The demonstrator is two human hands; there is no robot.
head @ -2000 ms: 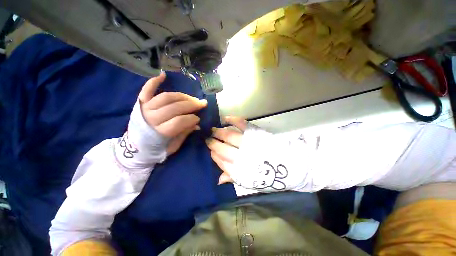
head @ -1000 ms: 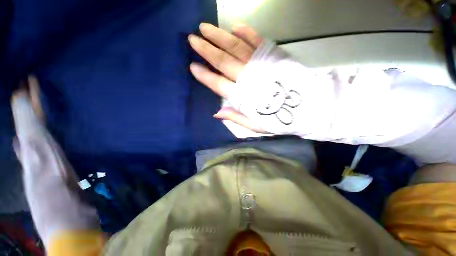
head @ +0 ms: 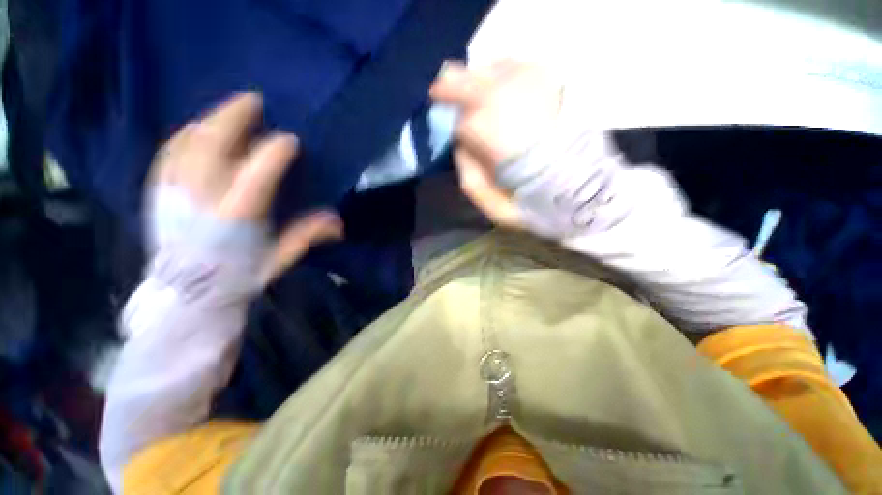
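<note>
The navy-blue cloth point(head: 218, 58) spreads over the upper left, with a darker band along its right edge. My left hand point(head: 232, 169) is blurred over the lower part of the cloth, its fingers apart. My right hand point(head: 493, 135) is blurred at the cloth's right edge, thumb and fingers bent. A pale, bluish-white patch point(head: 392, 164) shows below the cloth edge, near my right fingertips; what it is I cannot tell. Whether my right fingers hold the edge is also unclear. The needle and machine head are out of view.
The brightly lit white table point(head: 716, 82) is at the upper right. The khaki apron point(head: 600, 367) fills the lower middle. More dark cloth point(head: 309, 300) lies below on both sides. A small white piece point(head: 837, 367) shows at the far right.
The view has moved down from the machine. My left hand has come in from the far left. My right hand has turned and bent its fingers at the cloth edge. The cloth now lies at a slant.
</note>
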